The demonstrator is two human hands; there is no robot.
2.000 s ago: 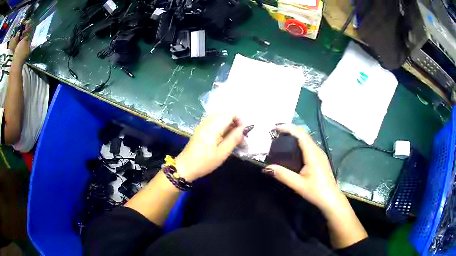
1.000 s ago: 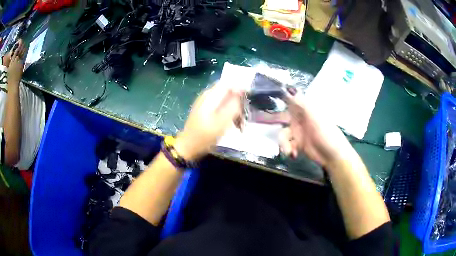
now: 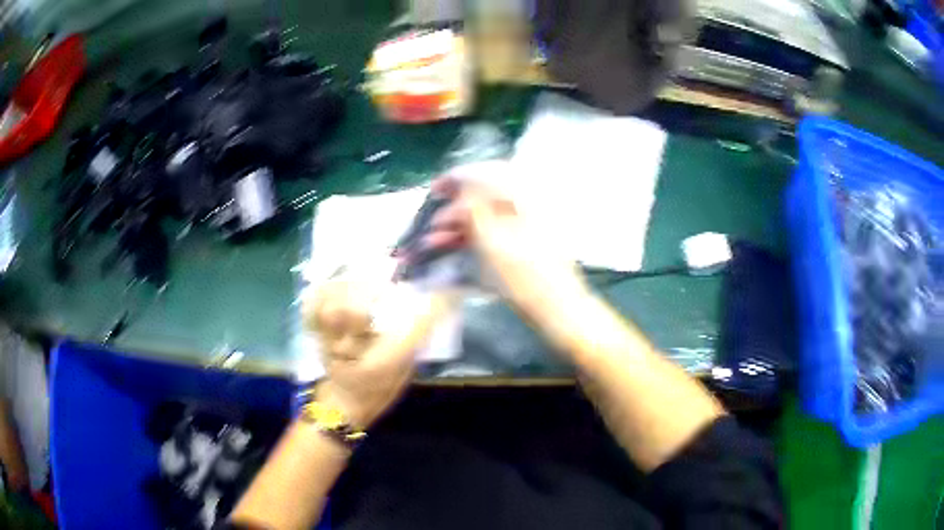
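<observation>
The view is blurred by motion. My right hand is over the white sheets and holds a dark power adapter, with a shiny clear patch below it that looks like a poly bag. My left hand is low on the white stack, near the bench edge; its fingers look curled, and whether it holds anything cannot be told. A second white stack lies to the right, partly behind my right forearm.
A heap of black adapters lies at left, a red basket beyond. The blue tub is below left. A blue basket holds shiny bagged pieces at right. A small white block, a carton and a grey instrument also show.
The view has turned to the right, so the bench things appear farther left. The adapter, earlier between both hands, is now in my right hand. My left hand has dropped below it, apart from it.
</observation>
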